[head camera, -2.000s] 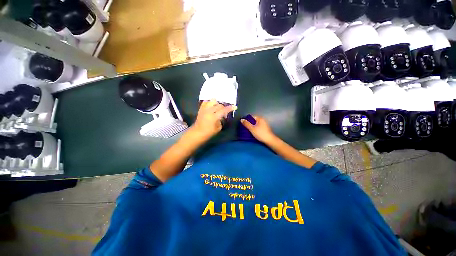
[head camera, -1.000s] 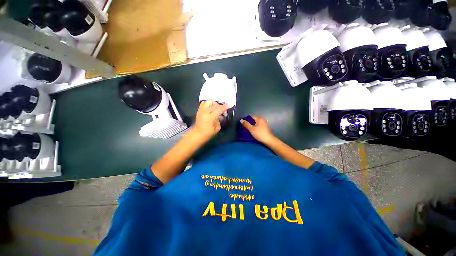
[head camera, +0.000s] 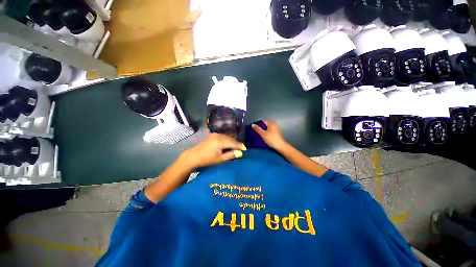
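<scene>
A security camera (head camera: 227, 94) lies on the dark green bench mat in front of me, its white housing away from me and its black ball head (head camera: 226, 120) towards me. My left hand (head camera: 211, 151) is just on the near side of the ball, fingers bent, with yellow spots at the fingertips. Whether it touches the ball is unclear. My right hand (head camera: 271, 134) holds a dark purple cloth (head camera: 256, 136) right of the ball. A second camera (head camera: 166, 116) lies tilted on the mat to the left, its bracket towards me.
Rows of cameras (head camera: 368, 107) stand at the right, lens faces towards me. More cameras (head camera: 44, 156) stand at the left, near a pale metal post (head camera: 62, 48). A cardboard sheet (head camera: 149, 36) and white liner (head camera: 229, 28) lie beyond the mat. The tiled floor (head camera: 334, 172) shows at the near edge.
My left hand has moved off the camera housing and ball towards my body, uncovering the black ball. My right hand and the cloth have hardly moved.
</scene>
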